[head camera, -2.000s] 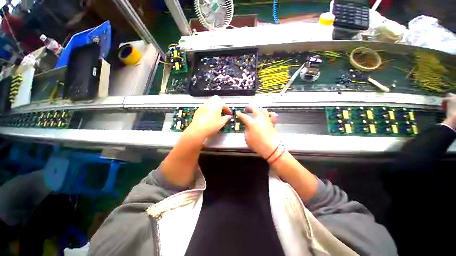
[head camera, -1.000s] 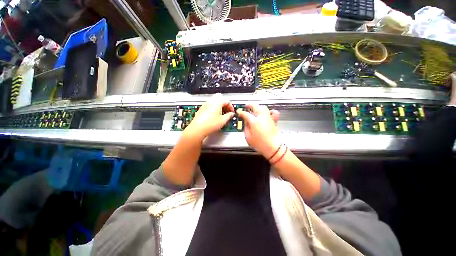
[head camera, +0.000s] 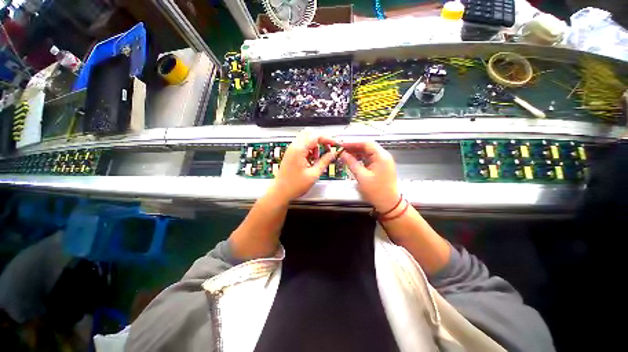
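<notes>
A green circuit board panel (head camera: 257, 159) with yellow block parts lies on the conveyor rails in front of me, partly covered by my hands. My left hand (head camera: 301, 165) and my right hand (head camera: 374, 172) are over its right part, with fingertips brought together. A tiny dark piece seems to be between the fingertips, too small to make out; I cannot tell which hand grips it. A black component tray (head camera: 305, 91) with many loose small components stands beyond the rail.
Yellow wires (head camera: 377, 95), a tan ring (head camera: 509, 69) and a pale-handled tool (head camera: 529, 106) lie on the bench. Another circuit board panel (head camera: 523, 161) lies on the rails at right. A sample board (head camera: 237, 72) stands left of the tray. A fan (head camera: 290, 10) is behind.
My hands have lifted slightly off the panel and turned, fingertips now meeting above it, uncovering more of the panel. The other person's hand at the far right has left the view.
</notes>
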